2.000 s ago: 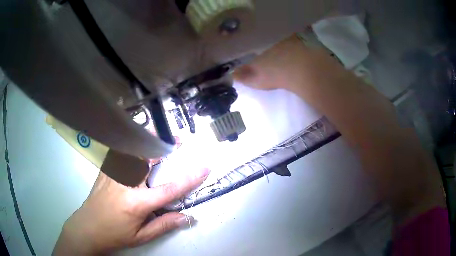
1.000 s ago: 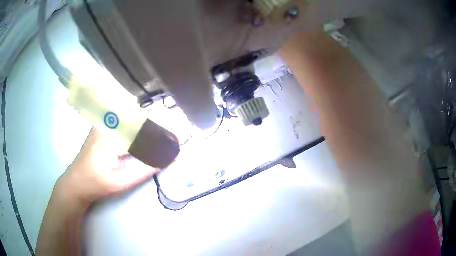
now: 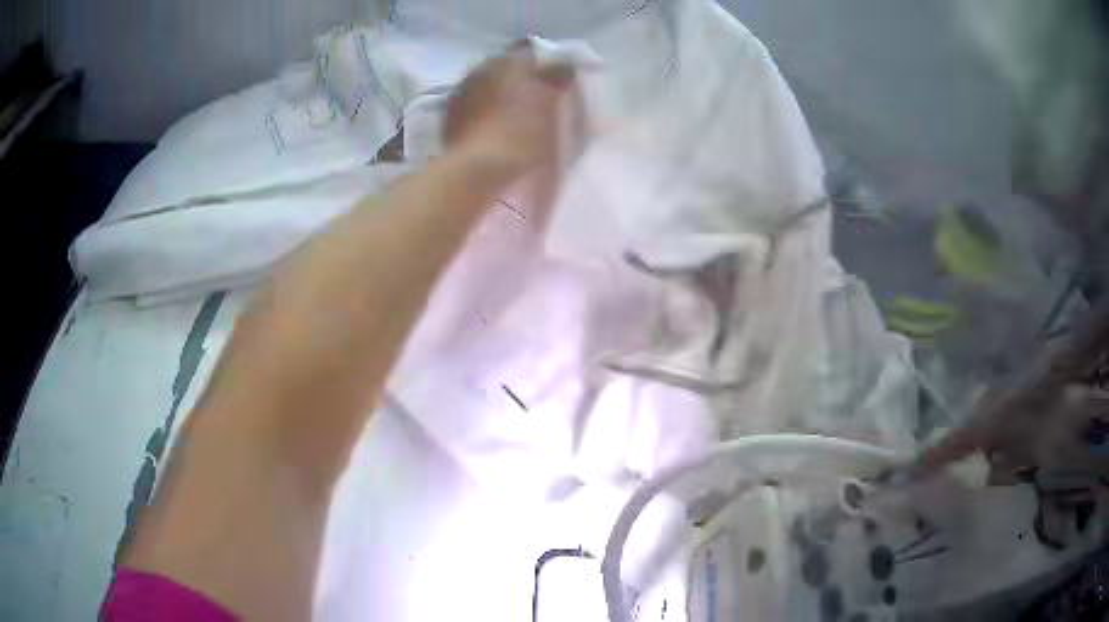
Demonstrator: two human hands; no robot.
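Note:
My left hand (image 3: 517, 109), blurred, reaches from the lower left to the top middle. It is closed on a fold of a white garment (image 3: 681, 146), and cloth hangs down from the fingers. The garment lies creased across the middle, with a few dark stitch marks and dark gaps between its folds. The lower middle is washed out by lamp glare, and a dark curved plate corner (image 3: 559, 555) shows there. My right hand is not in view.
A folded white cloth pile (image 3: 231, 219) lies at the upper left. At the lower right are a pale machine part with dark buttons (image 3: 882, 563) and a curved pale cable (image 3: 730, 452). A dark line marks the white table (image 3: 61, 413) at left.
The view has swung away from the needle area to the garments behind. My left hand has moved from beside the lamp to grip cloth farther off. My right hand has left the view.

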